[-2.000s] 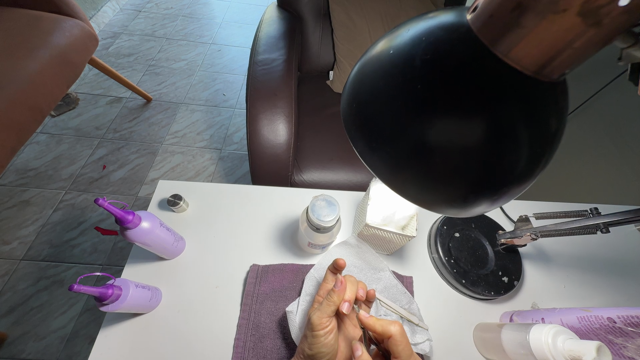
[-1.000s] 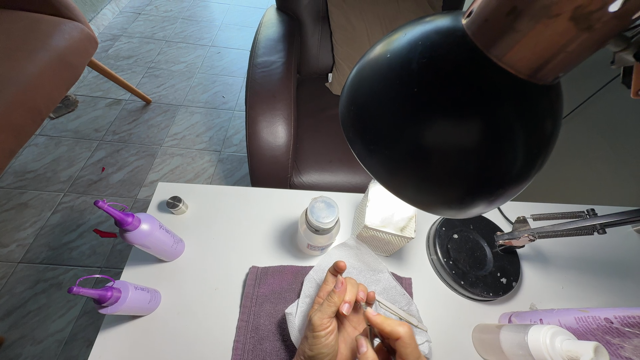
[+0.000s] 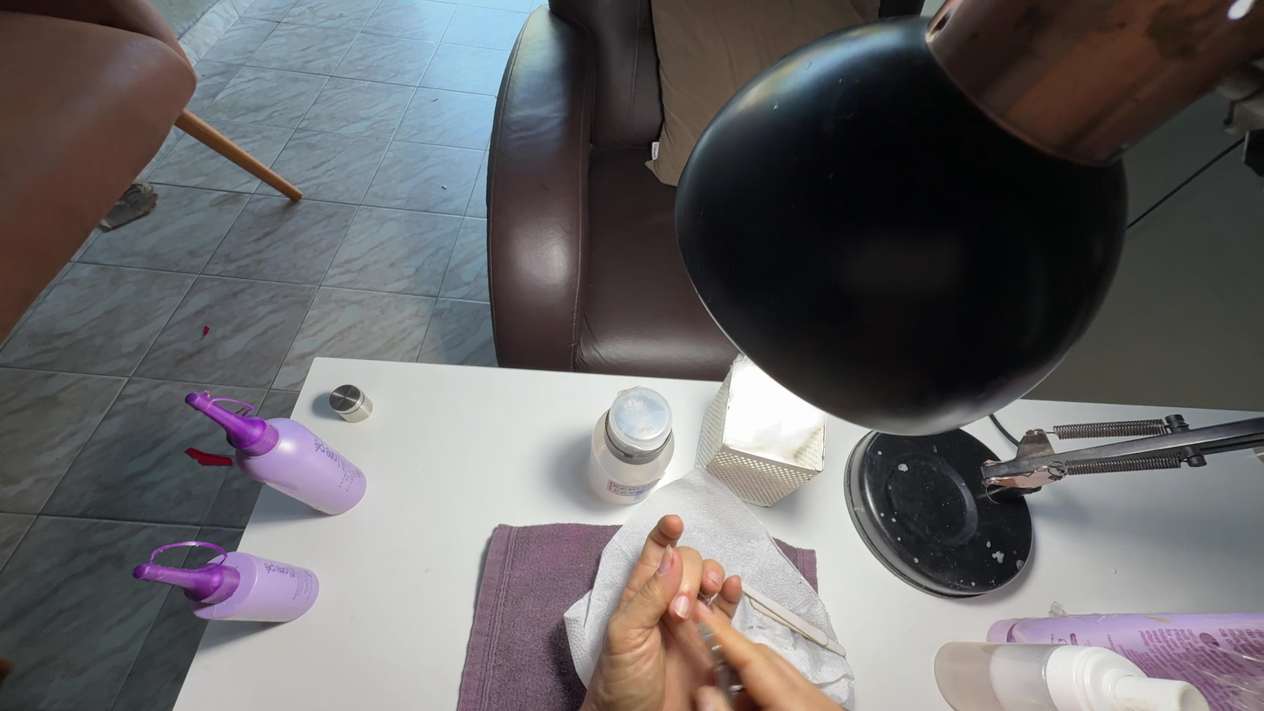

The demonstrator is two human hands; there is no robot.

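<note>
My left hand (image 3: pixel 652 622) is palm up with its fingers curled, above a white paper towel (image 3: pixel 691 513) on a purple cloth towel (image 3: pixel 523 602). My right hand (image 3: pixel 755 667) is at the bottom edge, gripping a small metal tool (image 3: pixel 723 664), perhaps a cuticle nipper, its tip at the fingertips of my left hand. The tool is partly hidden by fingers. A pale flat stick (image 3: pixel 795 620) lies on the paper towel, right of both hands.
Behind the paper stand a clear pump bottle (image 3: pixel 632 464) and a textured box (image 3: pixel 765 459). A black lamp shade (image 3: pixel 904 227) hangs over the right side, its base (image 3: pixel 938 513) below. Purple squeeze bottles (image 3: pixel 306 464) stand left, near a metal cap (image 3: pixel 351 403); a foam bottle (image 3: pixel 997 676) lies right.
The fingers of my right hand have shifted slightly around the tool. My left hand stays in nearly the same place, its fingers curled a little differently.
</note>
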